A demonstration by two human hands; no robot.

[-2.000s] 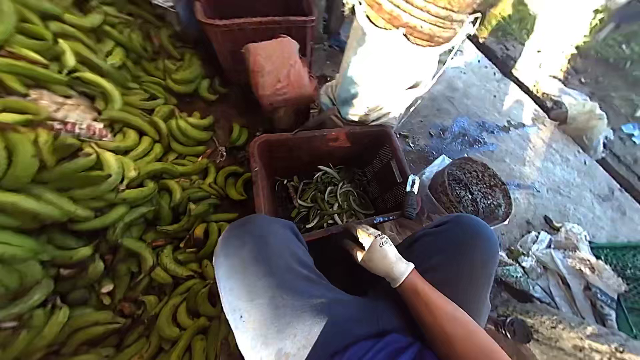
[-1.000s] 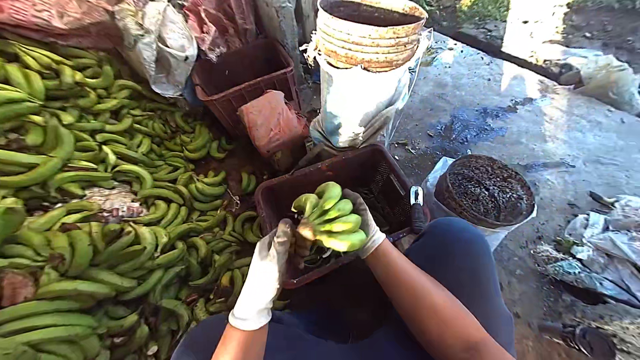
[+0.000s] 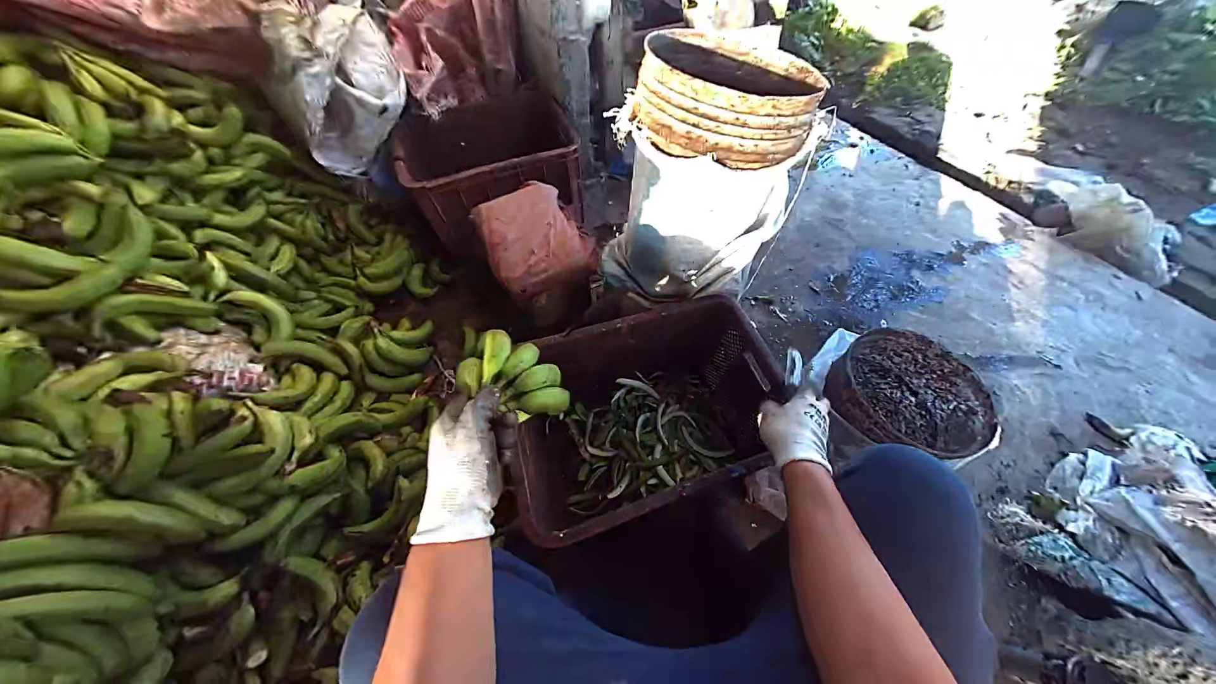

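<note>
My left hand (image 3: pixel 467 456), in a white knitted glove with a dirty palm, grips the stem end of a small cluster of green bananas or plantains (image 3: pixel 518 375) over the left rim of a dark plastic crate (image 3: pixel 627 505). Thin curved green and pale pieces (image 3: pixel 651 432), perhaps peels, lie inside the crate. My right hand (image 3: pixel 796 429), also gloved, is closed around a small hand tool (image 3: pixel 793 366) at the crate's right rim; its metallic-looking end shows above the fingers, but its kind is unclear.
Loose green fruit (image 3: pixel 228 380) is heaped at left. Behind stand a reddish crate (image 3: pixel 489 185), a pink block-like object (image 3: pixel 532 233) and a stained bucket (image 3: pixel 727 114) atop a white container (image 3: pixel 698 218). A bucket of dark material (image 3: pixel 917 394) stands at right, near crumpled plastic (image 3: pixel 1140 513).
One second ago both hands held the fruit cluster over the crate. My right hand has let go of it and moved right to the tool at the rim; my left hand has moved left with the cluster.
</note>
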